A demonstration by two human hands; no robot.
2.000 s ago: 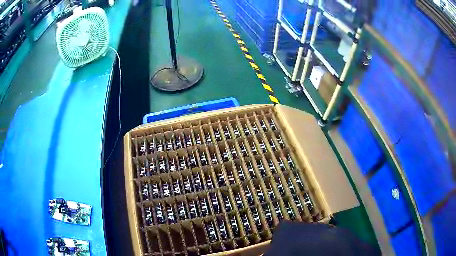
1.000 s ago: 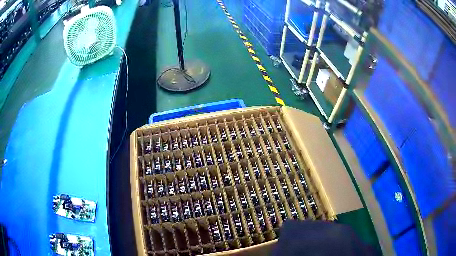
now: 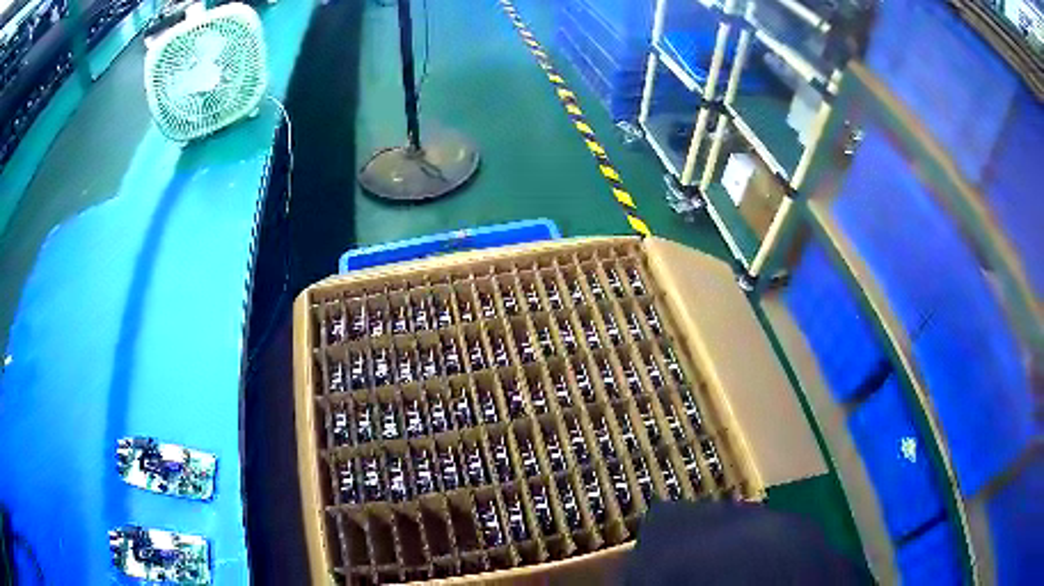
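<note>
An open brown carton (image 3: pixel 307 424) stands in front of me. Its cardboard partition grid holds many circuit boards on edge, one to a cell. Several cells at the near left of the grid are empty. Two loose circuit boards (image 3: pixel 166 468) lie one below the other on the blue bench mat (image 3: pixel 172 343) at the left. A dark shape, perhaps a sleeve, covers the carton's near right corner at the bottom edge. Neither of my hands can be made out in the picture.
A blue crate (image 3: pixel 449 244) shows behind the carton. One carton flap (image 3: pixel 744 366) folds out to the right. A white fan (image 3: pixel 206 74) stands on the bench. A round stand base (image 3: pixel 419 172), a wheeled rack (image 3: pixel 733 149) and large blue panels (image 3: pixel 950 298) stand beyond.
The view has shifted slightly since two seconds ago. The carton, the boards in it and the two loose boards show no visible change.
</note>
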